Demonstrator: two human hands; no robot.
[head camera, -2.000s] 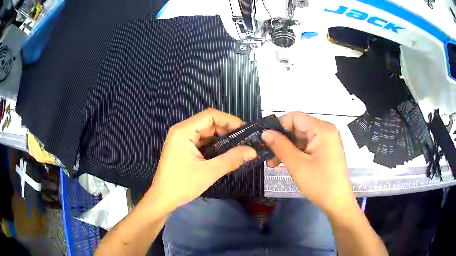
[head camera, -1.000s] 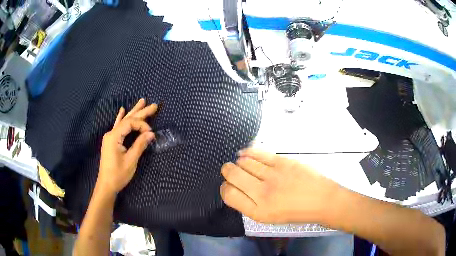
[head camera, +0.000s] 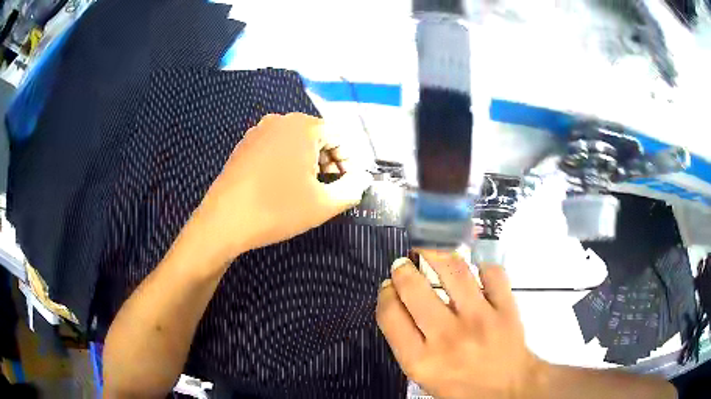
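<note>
The dark striped garment panel (head camera: 312, 304) lies left of and below the needle area. My left hand (head camera: 269, 183) is over the panel, thumb and fingertips pinched at a small black care label (head camera: 382, 204) with pale print, on the panel's upper right edge. My right hand (head camera: 460, 323) lies palm down at the panel's right edge, fingers slightly apart. Its upper fingertips are partly hidden behind a blurred dark and silver bar (head camera: 443, 132), which also hides much of the stitching area. The presser foot and needle cannot be made out clearly.
The white sewing machine head with a blue stripe (head camera: 522, 114) spans the top. Round tension parts (head camera: 588, 164) are right of the bar. Printed labels (head camera: 635, 312) lie fanned on black pieces (head camera: 643, 234) at right, with black strips (head camera: 692, 331) beyond. More dark cloth (head camera: 70, 148) extends left.
Both hands have moved to the stitching area, the left one rightward and up from mid-panel. The label now lies by the machine instead of mid-panel. The view is closer to the machine head.
</note>
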